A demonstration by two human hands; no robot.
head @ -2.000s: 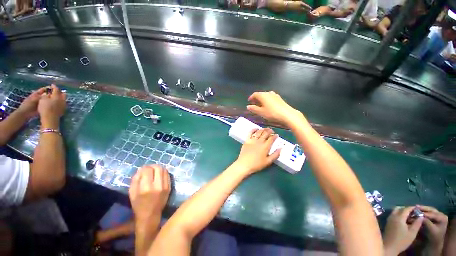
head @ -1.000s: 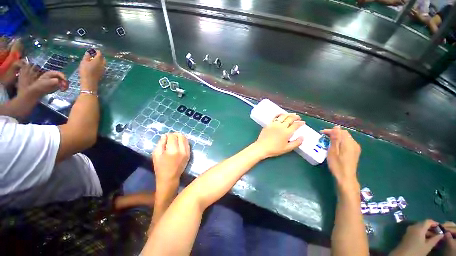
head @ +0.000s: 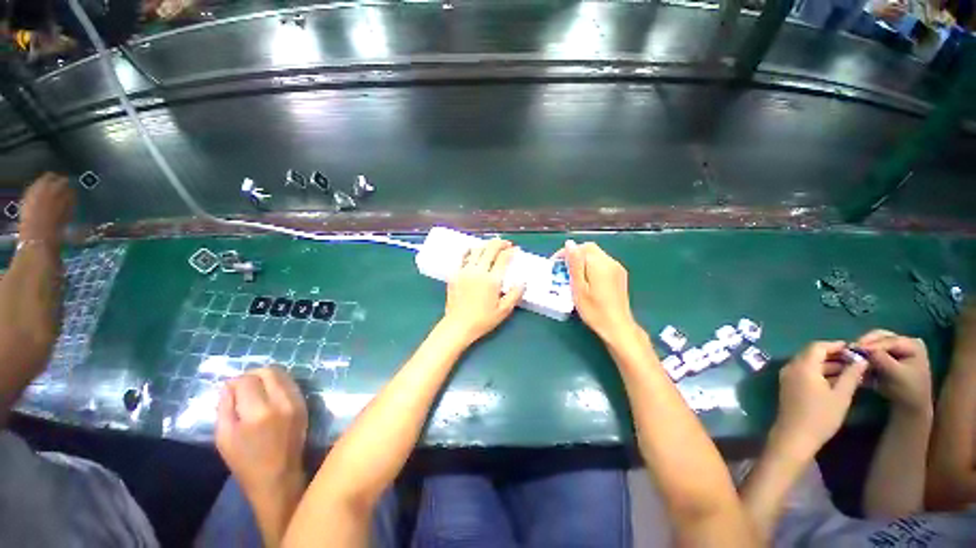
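Observation:
A white power strip (head: pixel 437 255) lies on the green bench in front of me, with its white cord (head: pixel 321 234) running off to the left. My left hand (head: pixel 483 289) lies over the middle of the strip and holds it. My right hand (head: pixel 596 287) is at the strip's right end, fingers closed around a small bluish square unit (head: pixel 560 273) there. The fingertips partly hide the unit, so I cannot tell whether it is plugged in.
Black squares (head: pixel 292 308) lie on a clear grid sheet (head: pixel 214 340) at left, beside a neighbour's fist (head: pixel 260 422). White units (head: pixel 706 353) lie at right, near another person's hands (head: pixel 845 377). Small parts (head: pixel 320 181) sit on the dark belt (head: pixel 482 139).
The view has turned and shifted, moving the strip left in the picture. My right hand, earlier raised beyond the strip, is now at its right end. My left hand stays on the strip.

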